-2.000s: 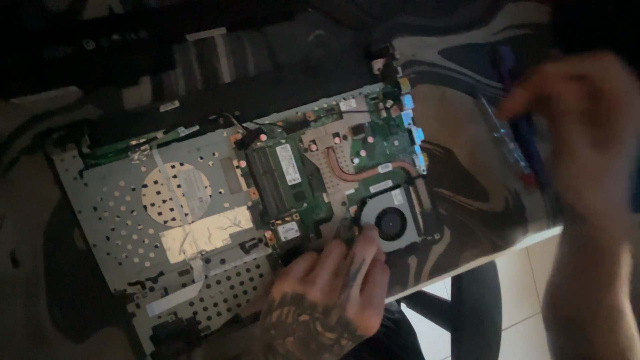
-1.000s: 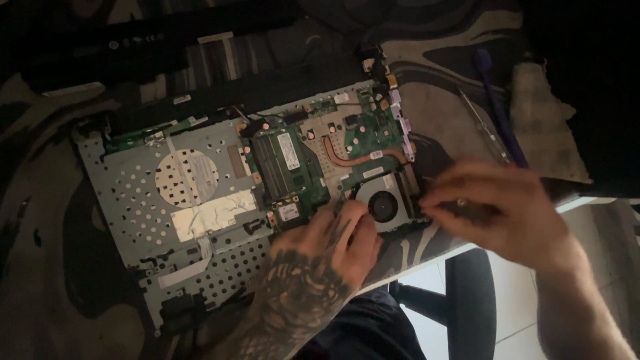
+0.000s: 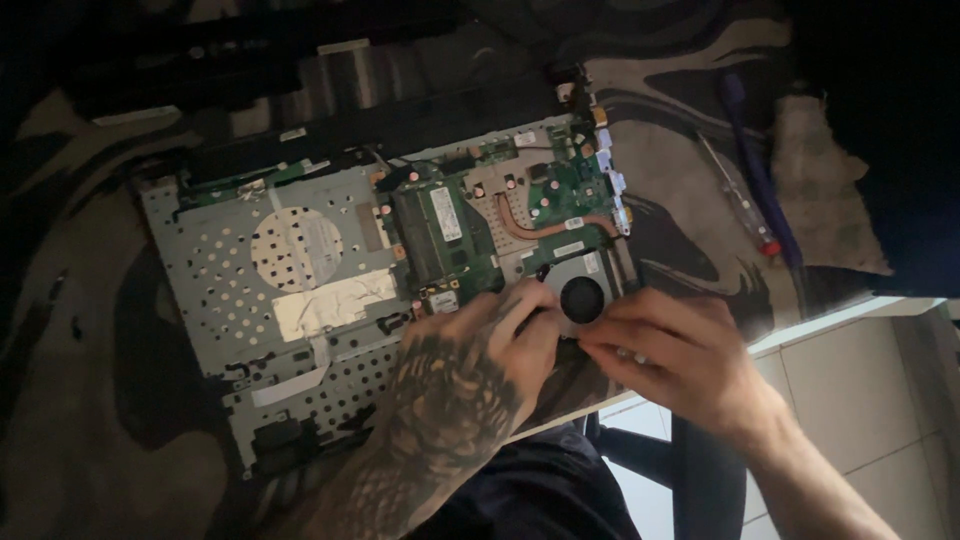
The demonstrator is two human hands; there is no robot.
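Note:
An opened laptop chassis (image 3: 300,255) lies on the table, its green motherboard (image 3: 469,247) and copper heat pipe (image 3: 555,231) exposed. The round cooling fan (image 3: 582,300) sits at the board's lower right corner. My left hand (image 3: 487,345), its back tattooed, rests with bent fingers at the fan's left edge. At the fan's lower right edge, my right hand (image 3: 675,349) has its thumb and fingertips close together. Whether either hand pinches the fan or something small is hidden by the fingers.
A screwdriver with a red end (image 3: 739,196), a purple tool (image 3: 761,172) and a piece of cloth (image 3: 821,187) lie right of the laptop. A dark panel (image 3: 247,67) is behind it. The table's edge (image 3: 825,319) runs along the near right, above a tiled floor.
My right hand has come from beside the tools at the right to the fan's lower right edge. My left hand has stayed by the fan's left side.

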